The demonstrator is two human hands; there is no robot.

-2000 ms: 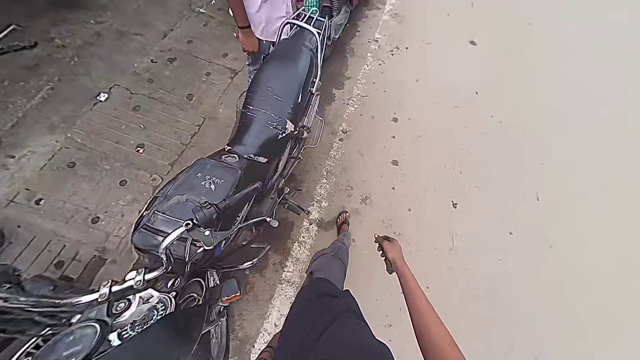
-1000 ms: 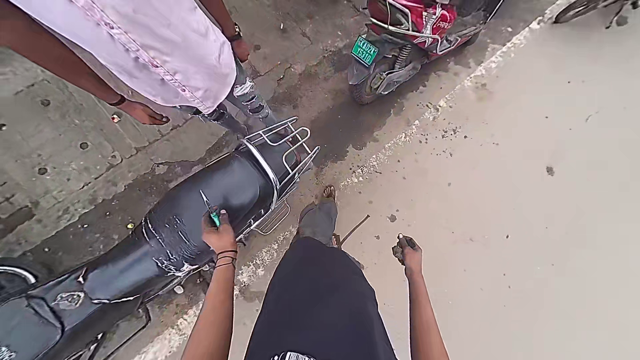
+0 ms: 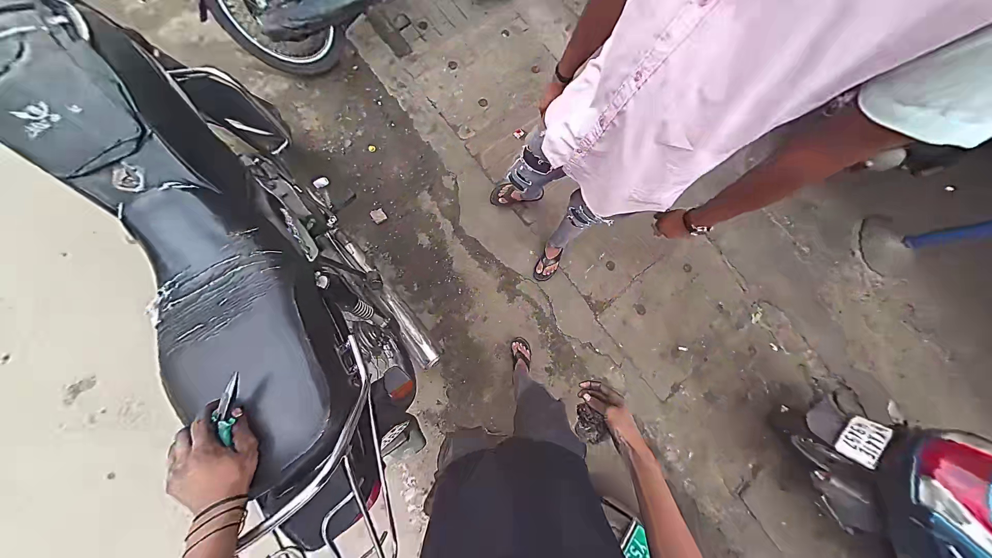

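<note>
My left hand (image 3: 211,453), with dark bands on the wrist, grips a small pointed tool with a green handle (image 3: 225,430); its metal tip points up, over the rear of a motorcycle's cracked black seat (image 3: 240,364). Whether the hand rests on the seat, I cannot tell. At the lower middle right, my right hand (image 3: 608,407) is closed around a dark, crumpled lump (image 3: 590,423), held beside my leg and above the ground.
A person in a pink shirt (image 3: 666,101) and sandals stands ahead on cracked paving (image 3: 635,310). The motorcycle's chrome rear rack (image 3: 341,465) and exhaust pipe (image 3: 411,329) jut at left. Another wheel (image 3: 279,39) is at the top, a red-lit vehicle (image 3: 953,473) at lower right.
The view has swung strongly toward the paving. The motorcycle seat now lies at left, and I stand on its other side, behind the rack. Both hands still hold their things.
</note>
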